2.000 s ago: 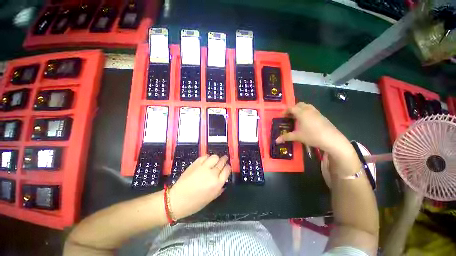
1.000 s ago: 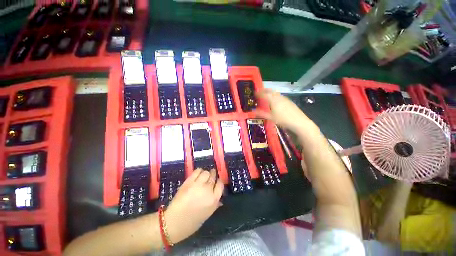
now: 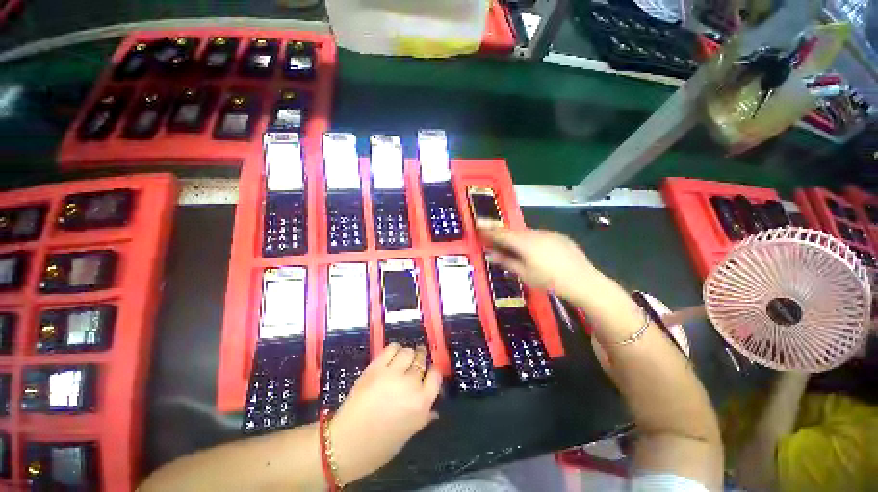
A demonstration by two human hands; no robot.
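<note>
A red tray (image 3: pixel 231 365) in front of me holds open flip phones in two rows. Most upper screens glow white. My left hand (image 3: pixel 390 399) rests with bent fingers on the keypad of the front-row middle phone (image 3: pixel 401 290), whose screen is dark. My right hand (image 3: pixel 534 258) is at the back-right flip phone (image 3: pixel 484 206), which stands open with a dark screen; its lower half is hidden under the fingers. The front-right flip phone (image 3: pixel 529 354) is open, its dark screen partly covered by my right hand.
Another red tray (image 3: pixel 144 317) with closed phones lies left; a third (image 3: pixel 202 154) lies behind on the green surface. Right are a pink fan (image 3: pixel 785 300), a red tray (image 3: pixel 688 207), a slanted metal post (image 3: pixel 640 144) and a person's yellow sleeve (image 3: pixel 833 452). A translucent bin (image 3: pixel 409 24) hangs above.
The front-right phone, closed two seconds ago, is open. The back-right phone has also been opened, with my right hand now over it. My left hand stays at the middle phone. The view has shifted.
</note>
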